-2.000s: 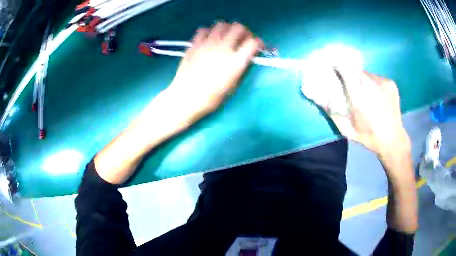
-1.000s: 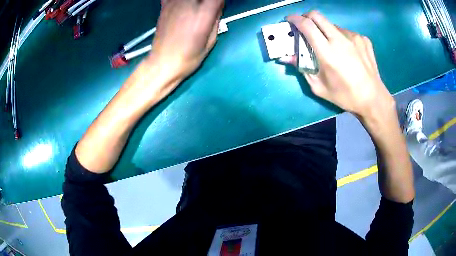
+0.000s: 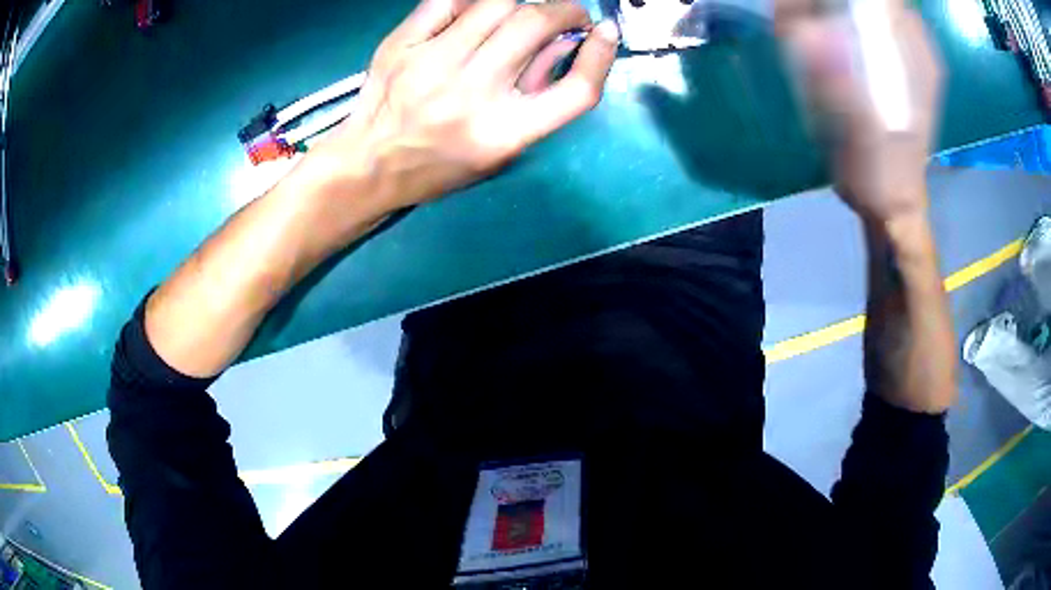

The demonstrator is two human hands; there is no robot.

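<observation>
My left hand (image 3: 478, 98) is at the top centre, thumb and forefinger closed on a thin dark wire end (image 3: 611, 44) beside the fixture block. The white fixture block (image 3: 659, 23) with dark round holes lies on the bench, cut off by the top edge. White sleeving (image 3: 323, 98) runs from under my left hand to a red and black connector housing (image 3: 267, 141) on the left. My right hand (image 3: 859, 110) is blurred, raised right of the block, and holds a pale pressing block (image 3: 882, 58).
The green bench (image 3: 519, 231) has its edge before my body. Harness bundles (image 3: 1020, 40) lie at the far right, with more cables (image 3: 9, 138) at the far left. A person's shoes and pale trouser leg (image 3: 1014, 363) show at the right.
My left hand has moved right to the fixture block with the wire end. My right hand has moved right, away from the fixture block. The view has shifted, so the fixture block sits higher.
</observation>
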